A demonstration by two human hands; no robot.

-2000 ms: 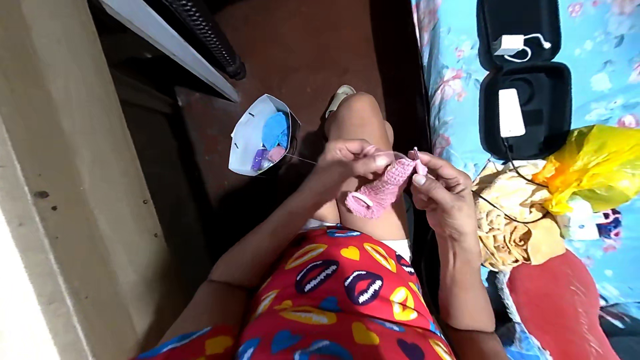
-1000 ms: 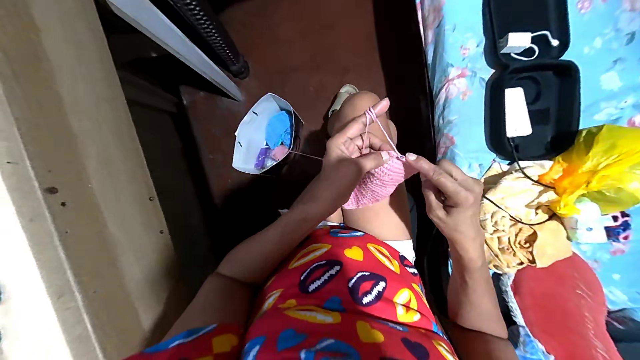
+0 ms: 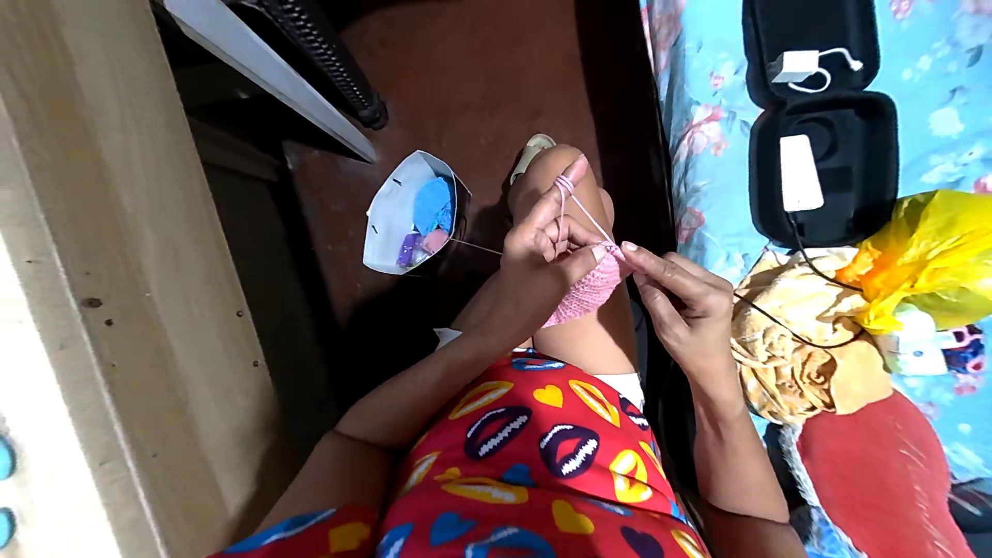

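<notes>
My left hand [image 3: 546, 256] pinches the top edge of a pink crocheted or knitted piece [image 3: 583, 298] between thumb and fingers. Its raised index finger has pink yarn [image 3: 587, 211] looped around it, and the strand runs taut down to the piece. At that same edge the thumb and index fingertips of my right hand [image 3: 690, 302] meet; a hook or needle there cannot be made out. The piece hangs over my bare thigh. A thin strand leads from my left hand to a white paper bag [image 3: 387, 232] on the floor, which holds blue, purple and pink items.
A bed with a blue floral sheet [image 3: 701, 194] lies to the right, bearing an open black case [image 3: 845, 167] with white devices, a yellow plastic bag [image 3: 938, 256], a beige cloth [image 3: 798, 341] and a red item [image 3: 876, 473]. A wooden panel [image 3: 147, 310] stands at left.
Two seconds ago the pink piece was held lengthwise between both hands, with my left index finger lower. That finger then rose with yarn looped on it; the piece now hangs below my left hand.
</notes>
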